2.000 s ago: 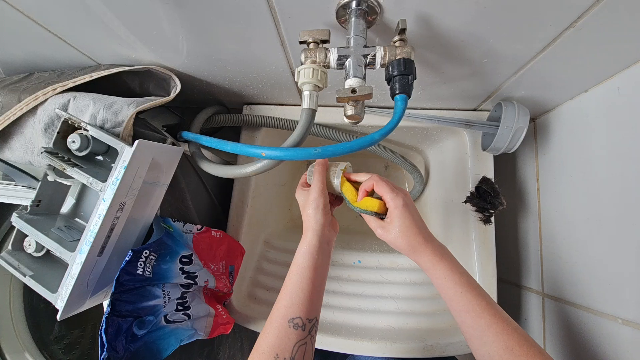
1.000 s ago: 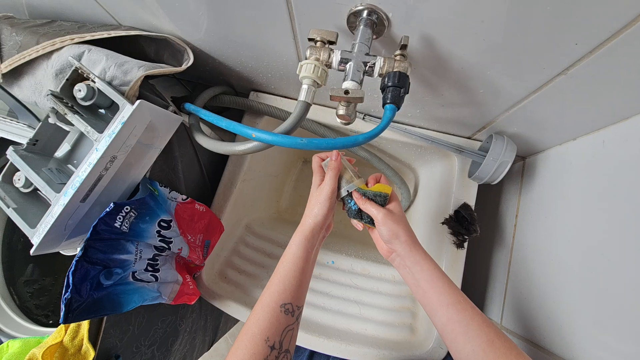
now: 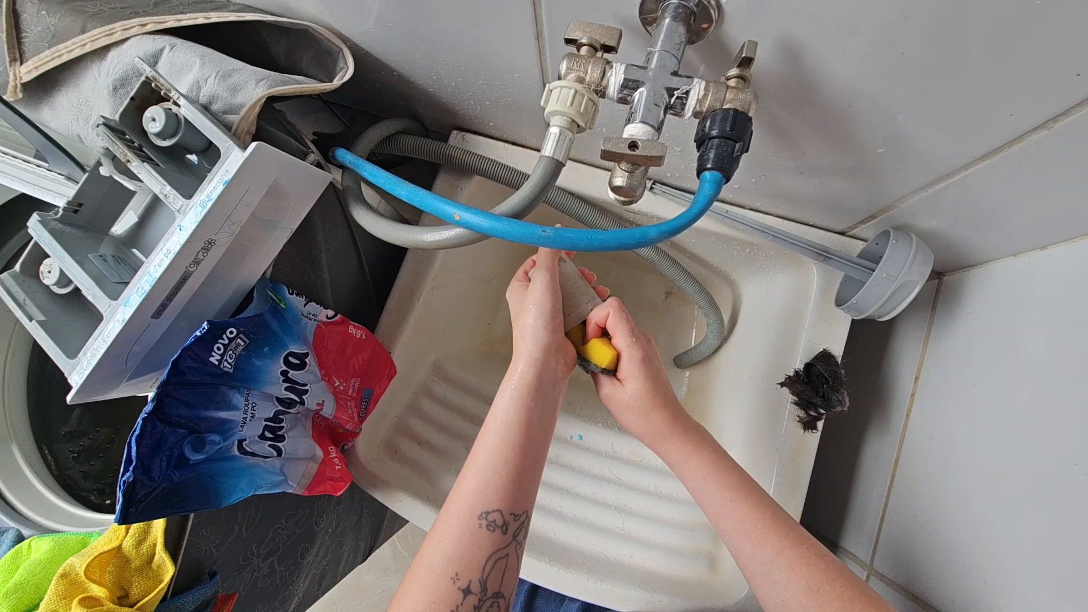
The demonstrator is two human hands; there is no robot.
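Over the white laundry sink (image 3: 629, 527), my left hand (image 3: 544, 314) grips a small whitish cup-like plastic part (image 3: 576, 293), its far end partly hidden by the fingers. My right hand (image 3: 633, 365) holds a yellow sponge with a dark scouring side (image 3: 600, 354) against the near end of that part. Both hands are close together, just below the blue hose (image 3: 510, 225). Whether the sponge reaches inside the part cannot be told.
Metal taps (image 3: 650, 89) with a grey hose (image 3: 425, 236) hang above. A corrugated hose (image 3: 671, 272) lies in the basin. Left are a detergent drawer (image 3: 204, 263), a detergent bag (image 3: 255, 408) and cloths (image 3: 110, 569). A grey round-ended part (image 3: 884, 274) and dark fibrous clump (image 3: 816, 389) are right.
The small part has turned in my hands, and the sponge has shifted from its side to its near end. Both hands keep their hold over the basin.
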